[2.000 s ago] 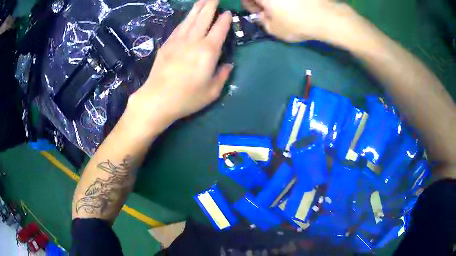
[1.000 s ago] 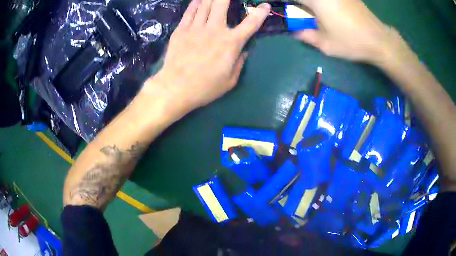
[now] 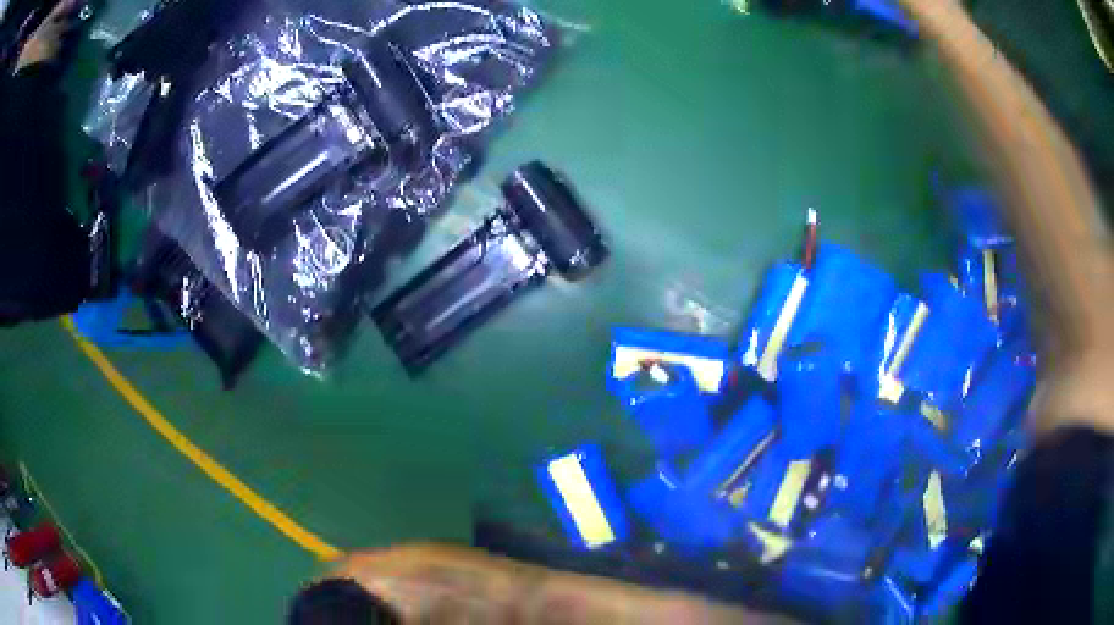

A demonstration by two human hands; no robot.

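Note:
A black device housing (image 3: pixel 458 299) with a bulkier cylindrical end lies on the green bench, beside the plastic bag (image 3: pixel 312 324). Another black housing (image 3: pixel 287 171) lies on the bag. Blue battery packs (image 3: pixel 843 305) with cream strips lie in a loose heap at the right, one with a red lead standing up. My right forearm runs up the right side and leaves at the top edge; that hand is out of the picture. Black and blue items show beside it, cut off by the edge. My left forearm crosses the bottom edge, blurred; its hand is out of view.
The green bench top (image 3: pixel 684 134) lies between bag and heap. A yellow floor line (image 3: pixel 183 427) runs at the lower left, near red and blue items (image 3: pixel 49 562) at the rim. Part of another person, a hand and dark sleeve, shows at the upper left edge.
My left hand has left the top centre, and its forearm now lies along the bottom. My right hand has moved out past the top edge. A black housing now shows on the bench beside the bag.

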